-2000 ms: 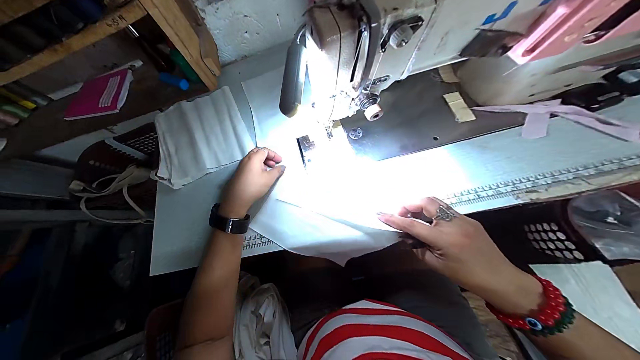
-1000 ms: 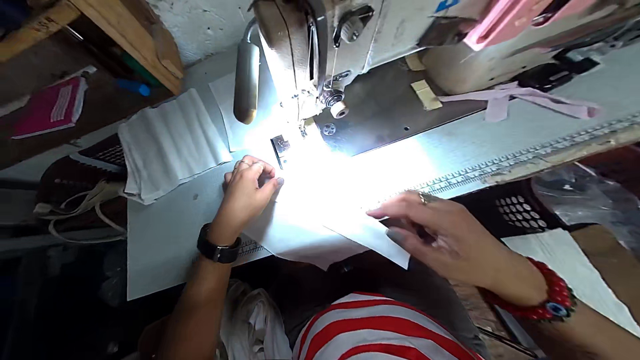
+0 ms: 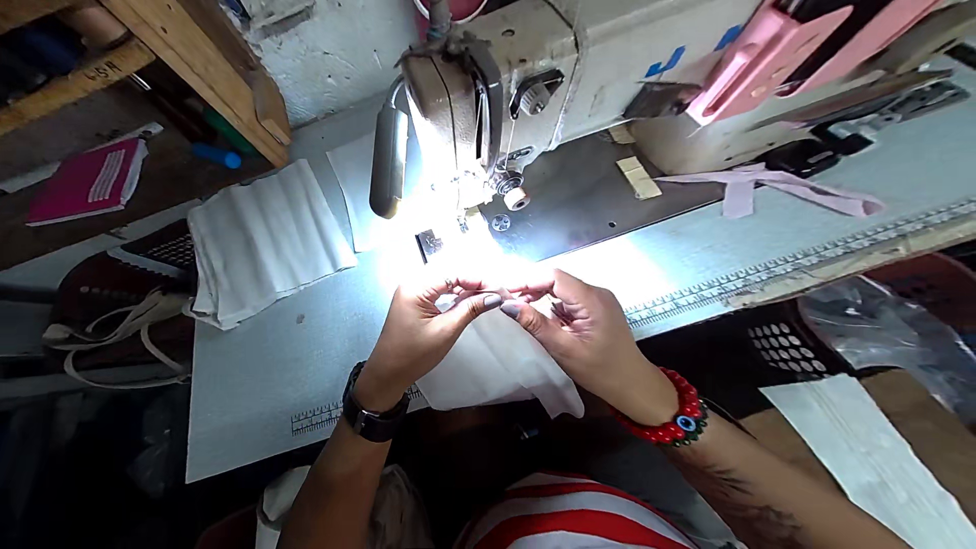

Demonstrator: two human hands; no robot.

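Observation:
Just in front of the sewing machine (image 3: pixel 488 99), my left hand (image 3: pixel 427 328) and my right hand (image 3: pixel 583 328) meet thumb to thumb, pinching the upper edge of a white fabric piece (image 3: pixel 496 366). The fabric hangs from my fingers over the table's front edge. A bright lamp glare washes out the part nearest the needle area, so the fabric's far edge is hard to see. The presser foot (image 3: pixel 463 223) stands just beyond my hands. My left wrist wears a black watch, my right a red bead bracelet.
Folded white fabric (image 3: pixel 267 236) lies left on the table (image 3: pixel 252 412). A printed ruler tape (image 3: pixel 762 267) runs along the front edge. Pale pink strips (image 3: pixel 808 191) lie at right. A pink notebook (image 3: pixel 91 179) rests on the left shelf; a white strip (image 3: pixel 869 457) is at lower right.
My hands were apart, with the fabric spread on the table below the machine. They have come together at the fabric's edge, and the fabric is now partly lifted.

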